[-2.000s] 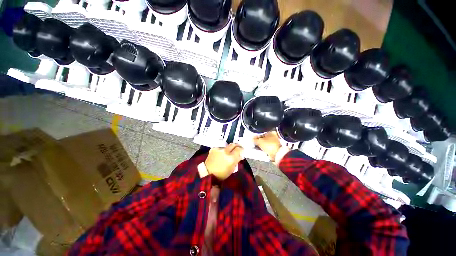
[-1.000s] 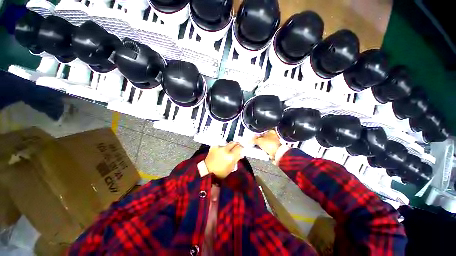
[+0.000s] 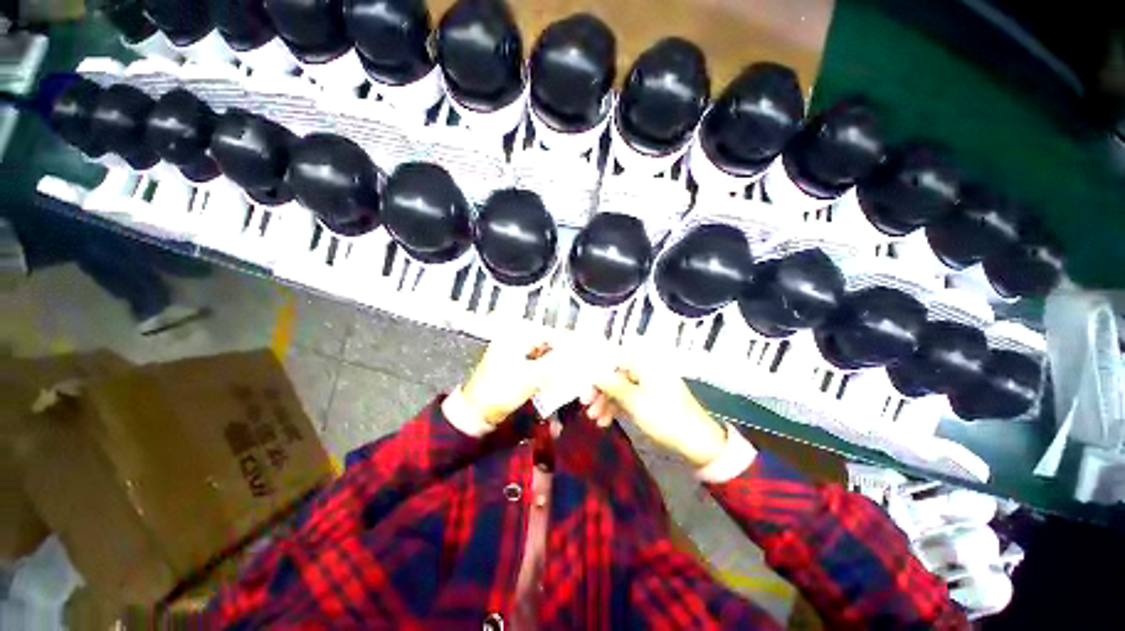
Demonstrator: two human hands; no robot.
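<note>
Two long rows of cameras with black ball heads stand on white bases; the nearest is a black-headed camera (image 3: 609, 259) in front of me. My left hand (image 3: 500, 380) and my right hand (image 3: 648, 404) are close together in front of my chest, at the near edge of the white bases (image 3: 420, 293). A small white piece (image 3: 564, 385) shows between them, held at the fingertips. Its exact shape is hard to tell against the white bases.
Brown cartons (image 3: 185, 462) stand on the floor at the lower left. A person's leg and shoe (image 3: 167, 318) show at the left. A translucent plastic strip (image 3: 1086, 382) lies at the right end of the bench. White parts (image 3: 968, 555) lie in a pile at the lower right.
The view has shifted along the rows. Both hands have drawn back from the bases toward my chest, and the white piece between them shows more. The pile of white parts has come into view.
</note>
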